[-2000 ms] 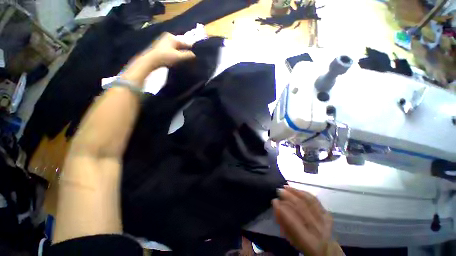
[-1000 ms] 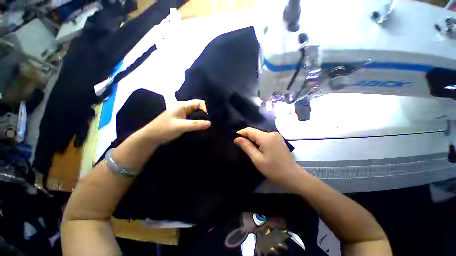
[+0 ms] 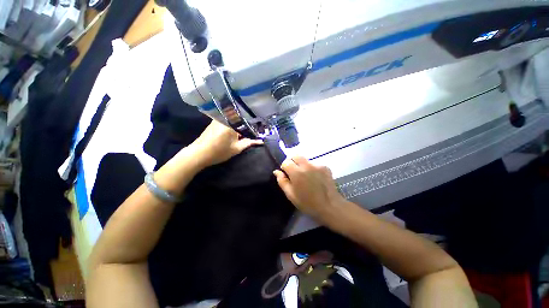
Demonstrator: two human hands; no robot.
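Observation:
The black garment piece lies under and between both hands, left of and in front of the needle area, and hangs toward my lap. My left hand lies on the cloth just left of the presser foot area, its fingertips close to the needle. My right hand pinches the cloth's edge just in front of the needle. The presser foot is small and partly hidden by glare and fingers. The sewing machine head is white with a blue stripe and "JACK" lettering.
Long black cloth is draped at the far left. A narrow black strip and another black piece lie on the white table. A ruler-marked edge runs along the front. A black-tipped part hangs at the right.
The view has turned and come closer to the machine. My right hand has gone from near the table edge to the cloth by the needle; my left hand has come to the needle too.

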